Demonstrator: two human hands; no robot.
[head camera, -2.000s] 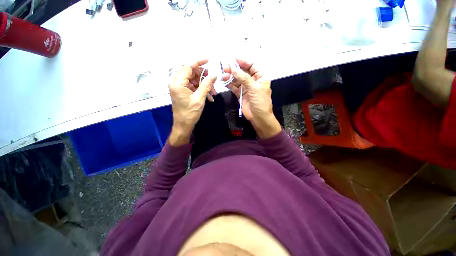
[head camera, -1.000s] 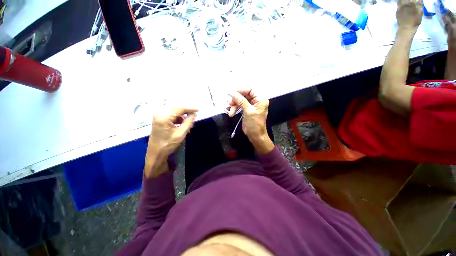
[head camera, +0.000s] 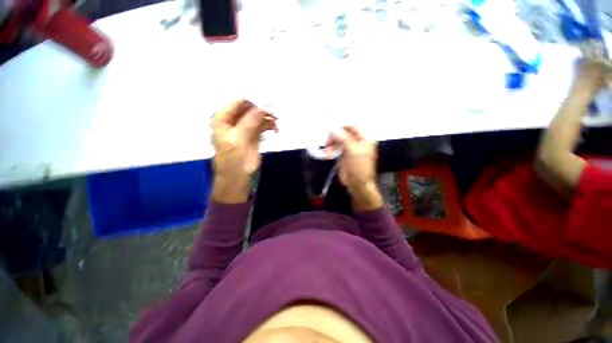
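Observation:
A small white cable coil (head camera: 322, 149) is at the fingertips of my right hand (head camera: 357, 159), at the table's front edge. A thin cable end hangs below that hand. My left hand (head camera: 238, 139) is raised to the left of the coil, apart from my right hand, with its fingers curled. A pale bit shows by its fingertips and a thin pale strand shows below it, but blur hides whether it grips either. More white cables (head camera: 341, 33) lie in a heap at the back of the table.
A red-cased phone (head camera: 219, 20) and a red flask (head camera: 79, 39) are at the back left. A blue-ended packet (head camera: 513, 57) and small blue block (head camera: 515, 81) lie right. A neighbour's arm (head camera: 567, 127) reaches over the table. A blue bin (head camera: 149, 199) and red stool (head camera: 439, 224) are below.
The view has shifted. My left hand has risen over the table edge from lower left, and a pale strand now shows below it. My right hand still has the cable coil.

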